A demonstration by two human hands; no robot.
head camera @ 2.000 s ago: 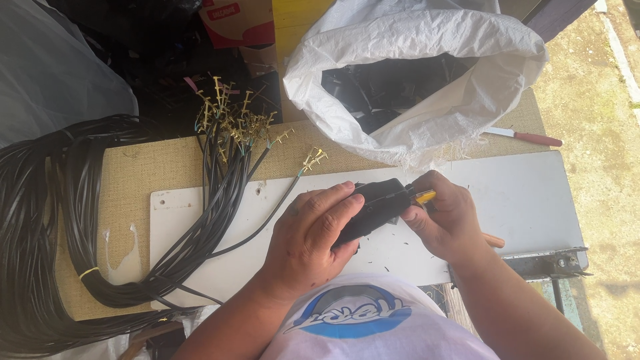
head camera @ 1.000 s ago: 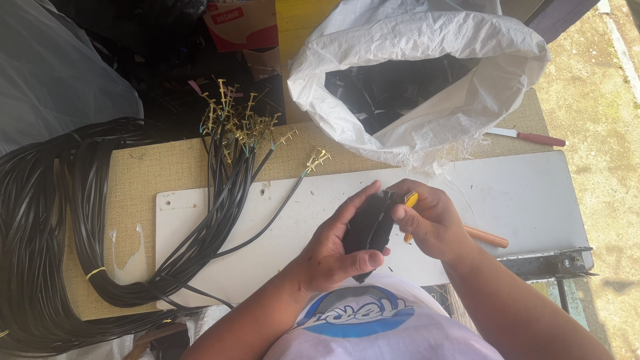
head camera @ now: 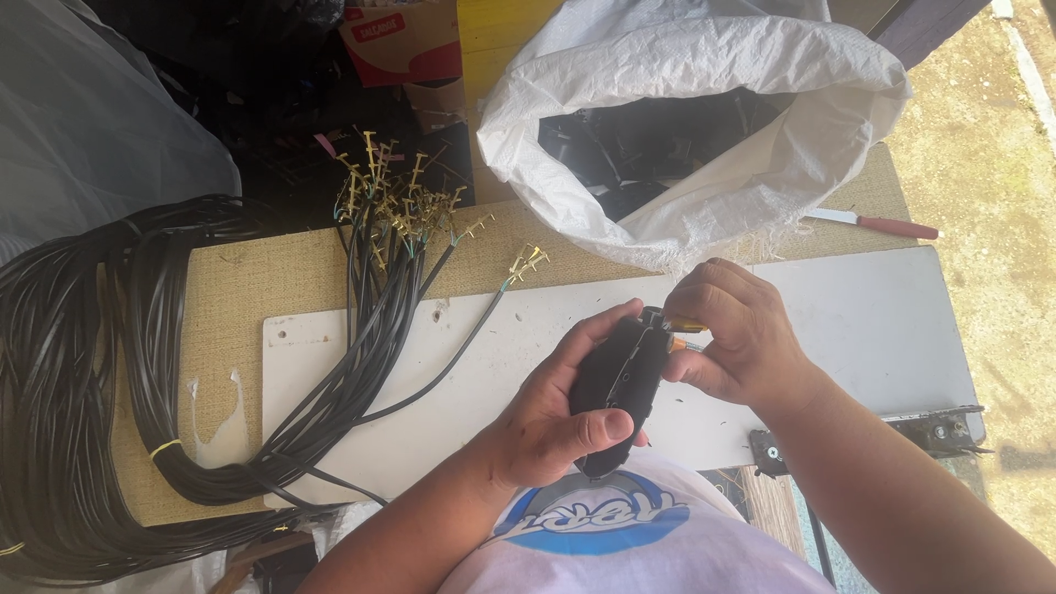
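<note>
A black plastic housing [head camera: 624, 384] is tilted in my left hand [head camera: 561, 404], the thumb lying across its lower part and the fingers wrapping behind it. At its upper right end, my right hand [head camera: 730, 338] pinches a small yellow part [head camera: 686, 324] between thumb and fingers. Just below that, an orange piece [head camera: 678, 343] with a greyish shaft shows between the housing and the right thumb; what it belongs to is partly hidden. Left of my hands lies a bundle of black cables [head camera: 363, 363] with brass-coloured terminals [head camera: 404, 202] at their stripped ends.
A white board [head camera: 858, 330] lies on the tan tabletop [head camera: 231, 313]. Behind my hands stands an open white woven sack [head camera: 701, 49] holding black parts. A red-handled knife [head camera: 898, 227] lies right of it. A metal bracket [head camera: 940, 431] sits at the board's right front edge.
The black housing has turned in my left hand, and its seam side with small holes now shows. My right hand stays at its upper end with the yellow part. The cables have not moved.
</note>
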